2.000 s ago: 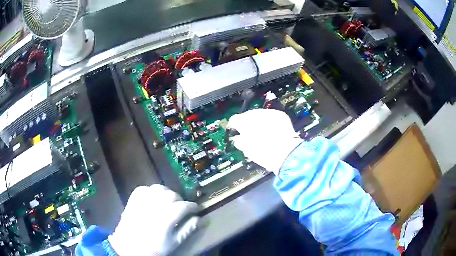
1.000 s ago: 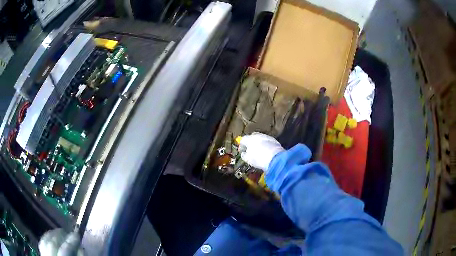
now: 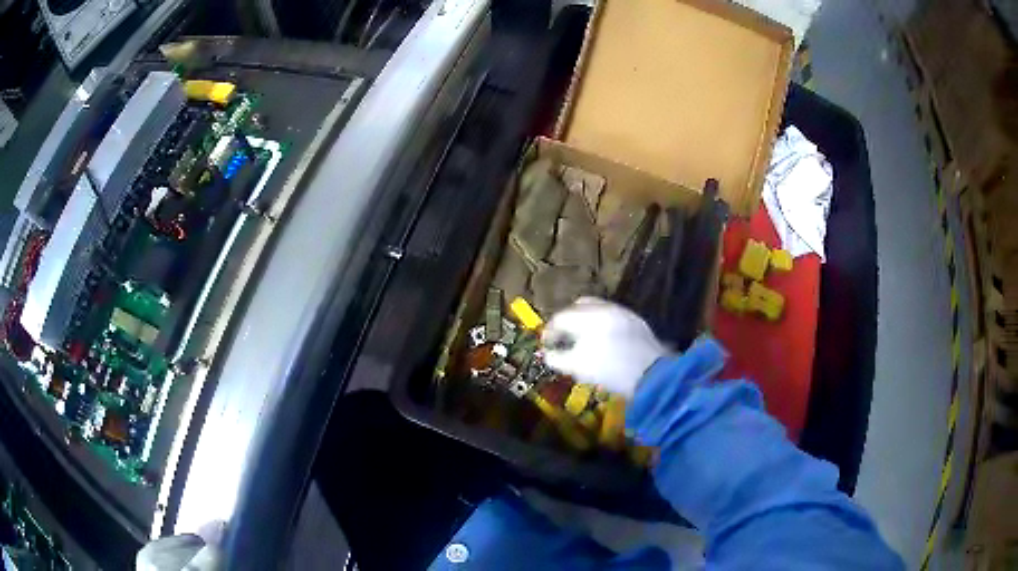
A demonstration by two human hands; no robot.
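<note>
My right hand (image 3: 597,344), in a white glove, is in the open cardboard box (image 3: 460,323), over small metal clips (image 3: 516,377) and yellow blocks (image 3: 586,410). Its fingertips are bent down; whether they hold a piece cannot be told. One yellow block (image 3: 525,313) lies just left of the fingers. Grey-brown pads (image 3: 553,240) fill the box's far part and black strips (image 3: 664,262) lie at its right. My left hand (image 3: 182,552), white-gloved, is cut off by the bottom edge at the metal rail (image 3: 324,240); its fingers are mostly hidden.
A green circuit board (image 3: 140,323) with a silver heatsink (image 3: 101,206) lies left of the rail. A black bin (image 3: 851,223) holds the box, a red sheet (image 3: 770,368), yellow cube-like pieces (image 3: 757,279) and a crumpled white cloth (image 3: 802,192). The box's lid (image 3: 681,95) stands open behind it.
My right hand reached from the board into the box. A yellow piece at its fingertips one second ago now lies apart from them. The view has swung right; my left hand shows less.
</note>
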